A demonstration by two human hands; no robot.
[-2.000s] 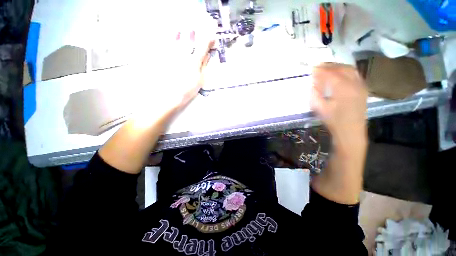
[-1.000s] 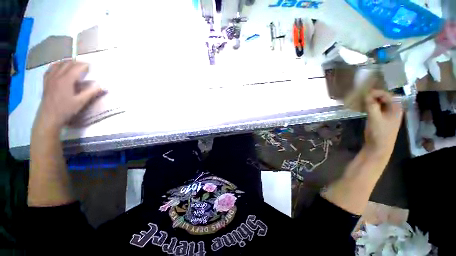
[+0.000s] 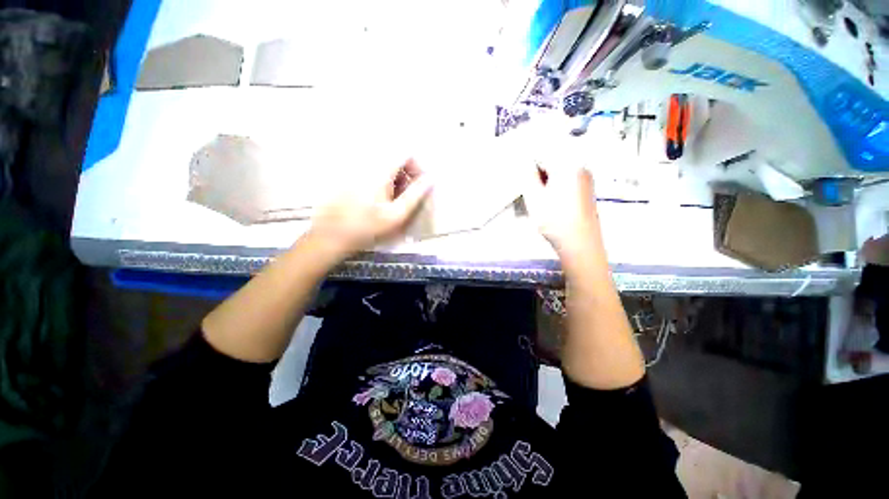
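Observation:
A pocket piece (image 3: 473, 210), almost white with glare, lies between my hands at the front of the table, its angled lower edge visible. My left hand (image 3: 370, 210) is at its left side, thumb and fingers bent; glare hides whether they grip it. My right hand (image 3: 567, 205) is at its right side with its fingers on the piece, fingertips bleached. The presser foot and needle area (image 3: 531, 115) is just beyond my hands. Taupe pieces (image 3: 224, 175) lie at left, with more groups (image 3: 192, 63) behind. A darker brown stack (image 3: 770, 230) lies at right.
Orange-red snips (image 3: 676, 127) and thin metal tools (image 3: 639, 127) lie right of the needle. The white and blue machine head (image 3: 716, 73) spans the upper right. White scraps (image 3: 782, 183) lie by the brown stack. A ruler tape (image 3: 439, 270) runs along the front edge.
My right hand has moved from the brown stack to the middle, where a piece now lies. My left hand has moved in from the left pieces. The camera view has shifted and tilted.

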